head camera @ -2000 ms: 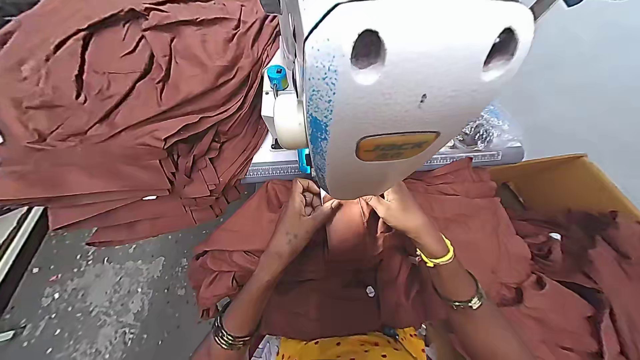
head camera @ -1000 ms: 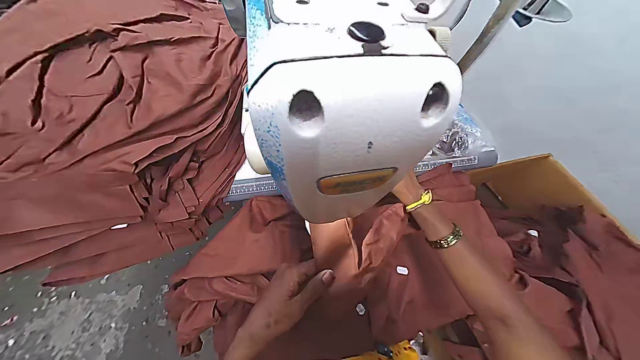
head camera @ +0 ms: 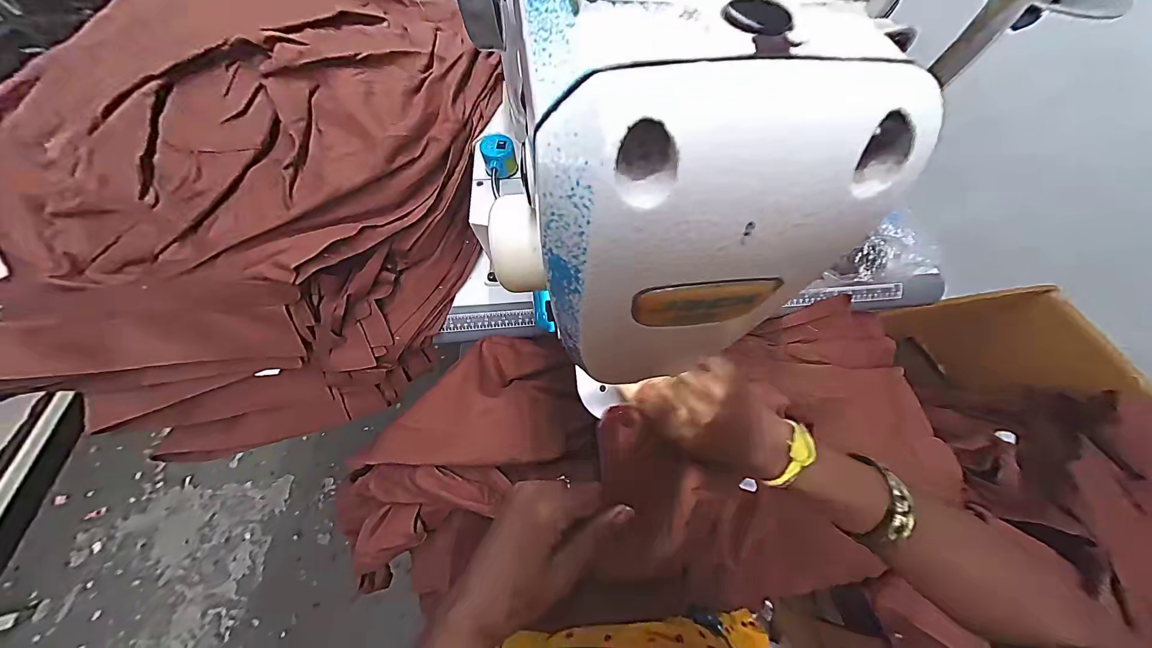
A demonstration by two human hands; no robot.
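Reddish-brown fabric [head camera: 504,396] lies in folds under and in front of the white head of a sewing machine [head camera: 720,234]. My left hand [head camera: 540,540] grips the near part of a narrow fabric piece, thumb on top. Blurred by motion, my right hand [head camera: 702,405] is at the far end of that piece, just below the machine head; its fingers and their hold are unclear. A yellow band [head camera: 794,454] and a bangle [head camera: 891,504] circle the right wrist. The needle area is hidden behind the machine head.
A large pile of the same brown fabric [head camera: 270,180] lies at the left. At the right, more cloth hangs in and over a cardboard box [head camera: 1017,333]. Clear plastic [head camera: 886,252] rests behind the machine head. The grey floor [head camera: 207,540] bears scraps.
Both hands were together at the machine head two seconds ago. My left hand has since come back toward my body along the fabric. The view has shifted.
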